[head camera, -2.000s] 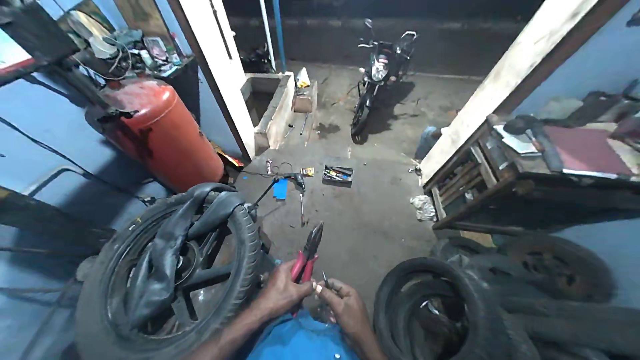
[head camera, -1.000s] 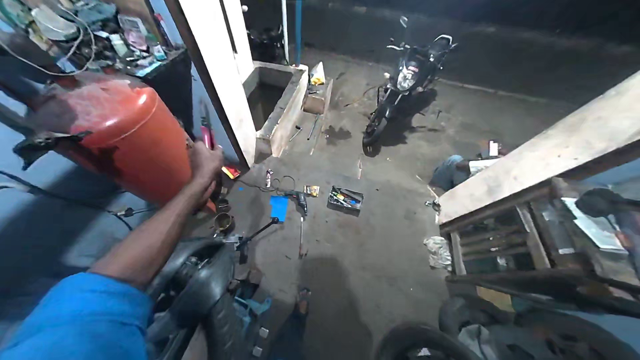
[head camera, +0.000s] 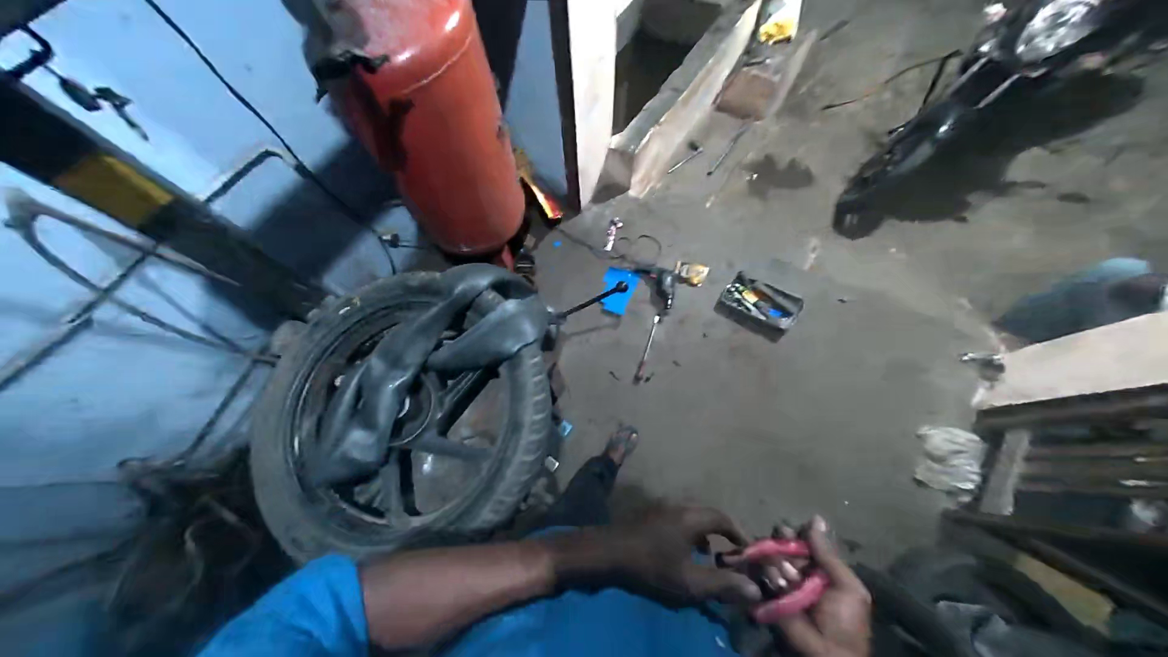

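Observation:
Pliers with red handles (head camera: 792,602) are in my right hand (head camera: 839,598), low in the view and right of centre. Its fingers wrap around the spread handles. My left hand (head camera: 689,552) is close beside them, thumb and fingers at the dark jaw end; whether it grips the jaws or a small part there is hidden by blur. To the left stands a spoked wheel with a tyre (head camera: 534,411), and a deflated black inner tube (head camera: 383,392) is draped over it.
A red tank (head camera: 447,128) stands behind the wheel. On the floor lie a tool tray (head camera: 762,308), a power drill (head camera: 666,287), a blue sheet (head camera: 620,292) and a metal rod (head camera: 649,349). A motorcycle (head camera: 931,137) is at upper right, tyres (head camera: 967,579) at lower right.
My left hand, stretched out beside the red tank with the pliers a second ago, has come back near my body. The pliers are now in my right hand. The view has swung down and left.

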